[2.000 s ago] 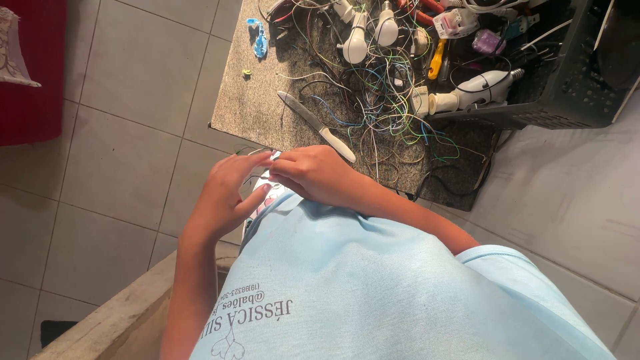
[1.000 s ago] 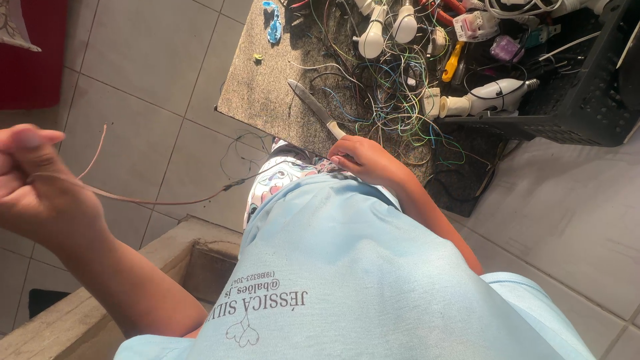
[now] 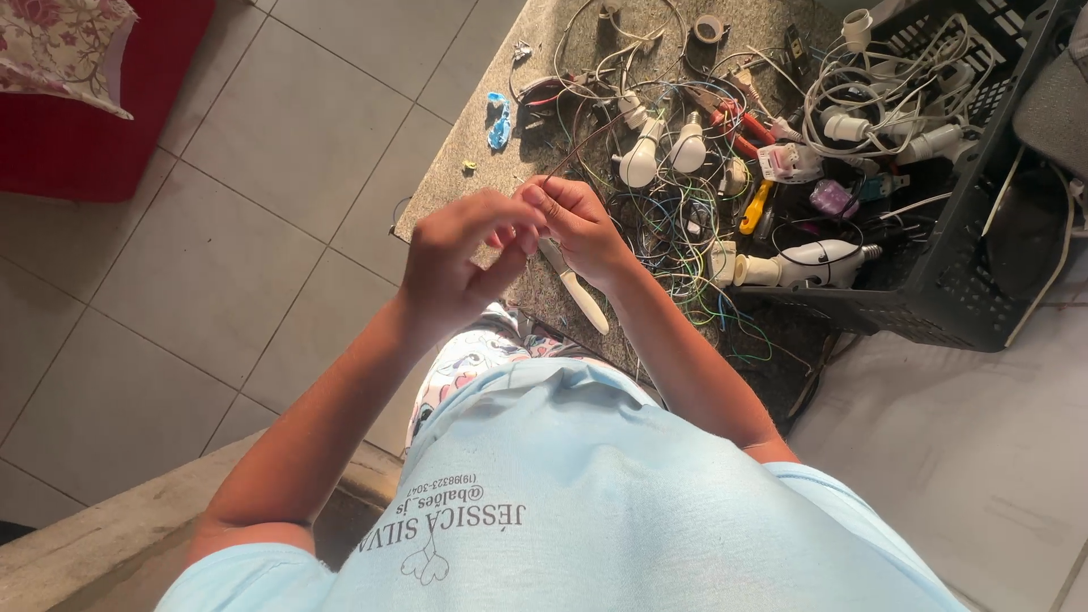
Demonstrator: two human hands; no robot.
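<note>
My left hand (image 3: pixel 463 255) and my right hand (image 3: pixel 582 225) meet over the near edge of the stone slab. A thin brown wire (image 3: pixel 586 143) rises from the right hand's pinched thumb and finger. The left fingers curl close beside them; what they hold, if anything, is hidden. Partly under the right hand lies a knife with a pale handle (image 3: pixel 585 302). To the right spreads a tangle of thin coloured wires (image 3: pixel 671 229), with white light bulbs (image 3: pixel 640 161) above it.
Red-handled pliers (image 3: pixel 744 127), a yellow-handled tool (image 3: pixel 756 208) and a tape roll (image 3: pixel 708 29) lie on the slab (image 3: pixel 455 183). A black plastic crate (image 3: pixel 926 306) holding white cables and lamp sockets stands at the right. Blue scraps (image 3: pixel 499 121) lie at upper left.
My left hand, out at the far left one second ago with a wire stretched from it, is back beside my right hand. The right hand has moved up from the shirt's edge. The view has shifted.
</note>
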